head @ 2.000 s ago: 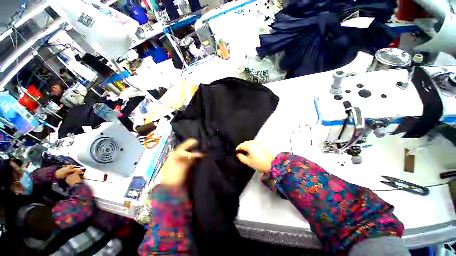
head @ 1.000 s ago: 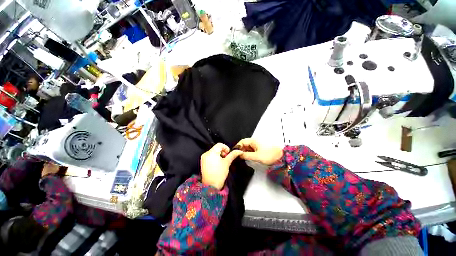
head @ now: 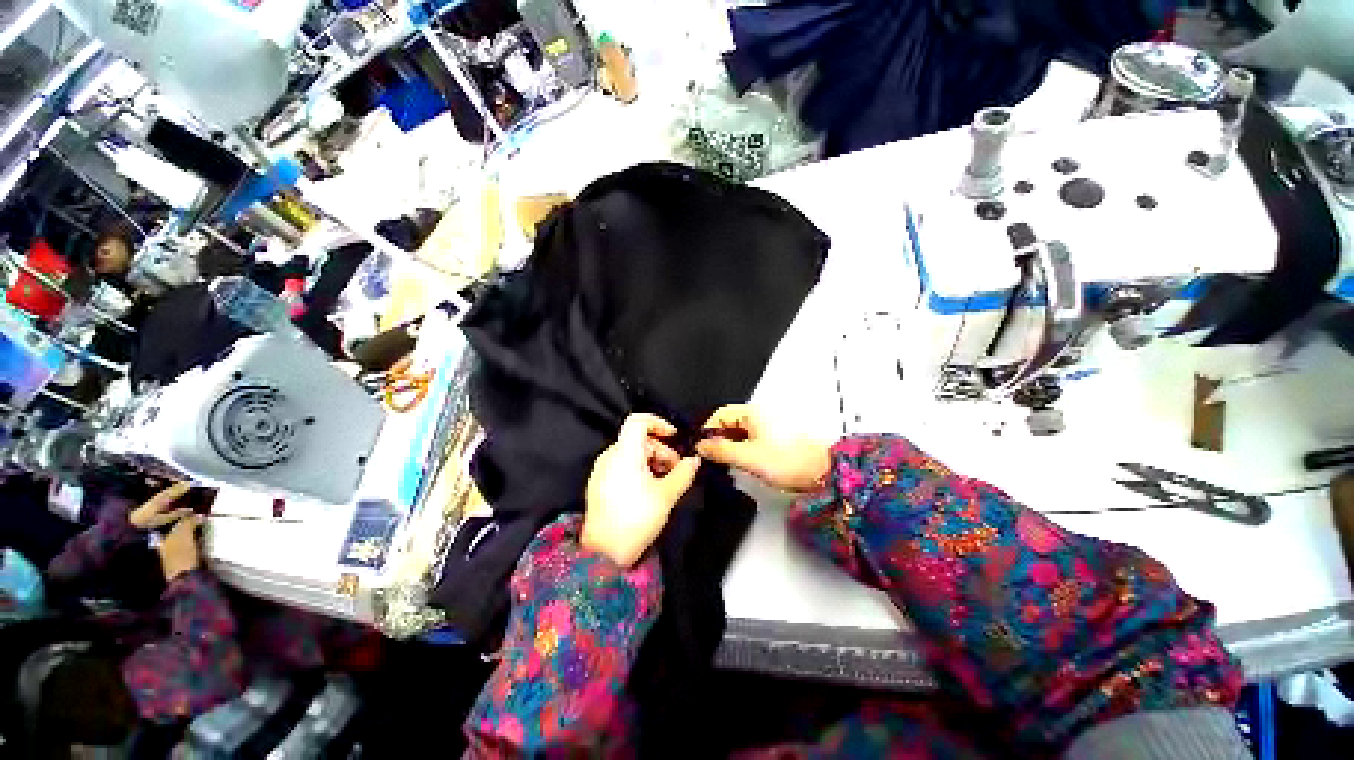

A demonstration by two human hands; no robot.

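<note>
Black trousers [head: 705, 290] lie bunched on the white table left of the sewing machine, and part hangs over the front edge. My left hand [head: 636, 487] and my right hand [head: 762, 449] meet at the cloth's lower middle. Both pinch a small dark part of the black cloth between thumb and fingers, with the fingertips close together. The fingers hide most of the pinched part.
The white sewing machine [head: 1091, 223] with a blue stripe stands at right. Thread snips [head: 1195, 493] and a brown tab [head: 1207, 413] lie before it. Orange scissors [head: 406, 389] lie left. Another person's hands [head: 175, 535] are far left. Dark blue cloth [head: 950, 67] lies behind.
Since two seconds ago my left hand has moved right to meet my right hand at the cloth, and both now pinch it. Over the last second they have barely moved.
</note>
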